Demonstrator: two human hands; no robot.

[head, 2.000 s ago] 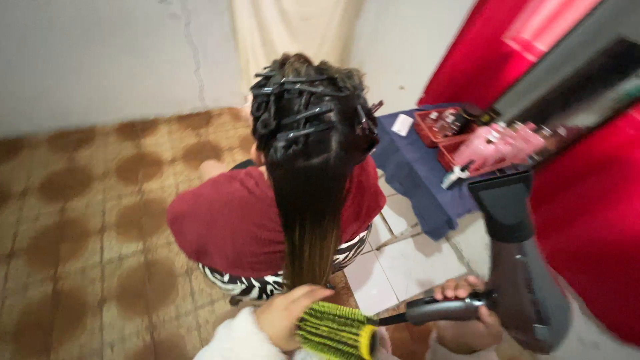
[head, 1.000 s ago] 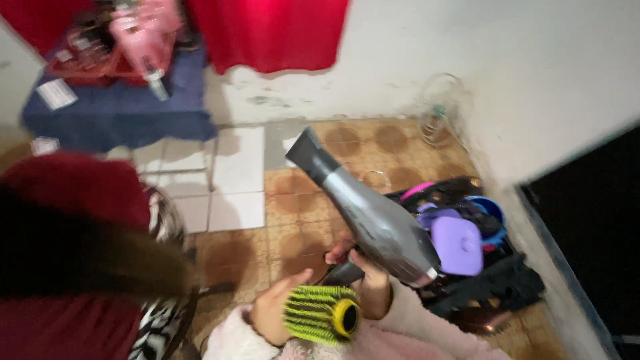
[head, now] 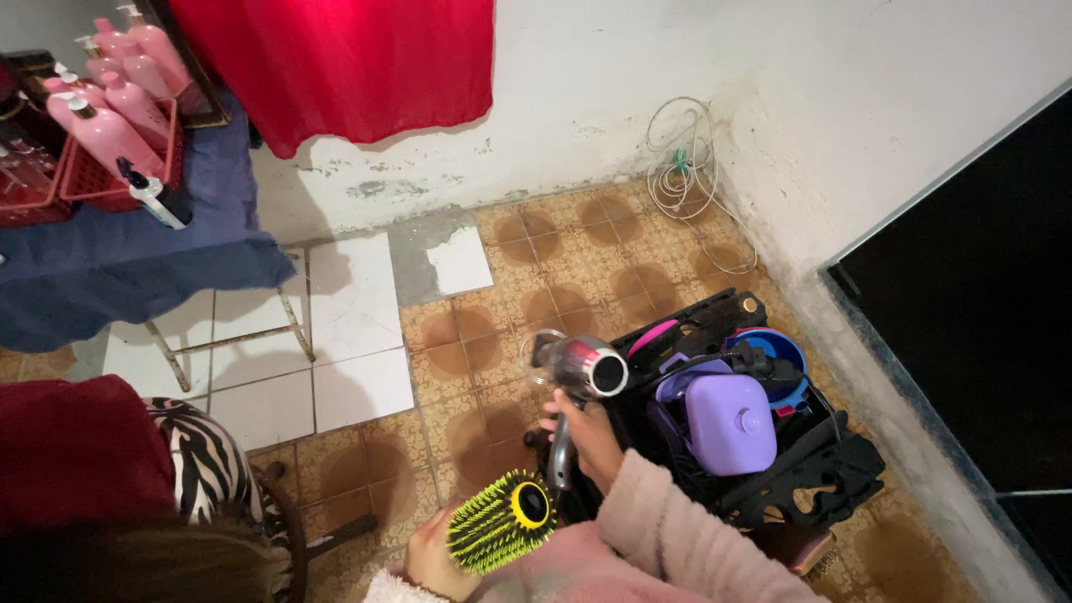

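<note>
My right hand [head: 590, 440] is closed round the handle of a grey hair dryer [head: 578, 367], its round rear end facing up toward me. Below it, my left hand [head: 440, 553] is at a round hair brush [head: 501, 521] with yellow-green bristles and a black core; most of the fingers are hidden behind the brush. A seated person in a dark red top [head: 79, 452] is at the lower left, with long hair [head: 159, 561] hanging in front of the camera, apart from both my hands.
A black cart [head: 800, 494] holding a purple container [head: 731, 423] and a blue bowl [head: 787, 347] stands at my right. At the upper left, a blue-covered table [head: 213, 243] bears pink bottles [head: 113, 134] in red baskets. A coiled white cable [head: 670, 180] lies by the wall.
The view has swung right, away from the seated person toward the cart. The dryer has turned from nozzle-up to pointing away from me, beside the cart. The brush is still at my left hand.
</note>
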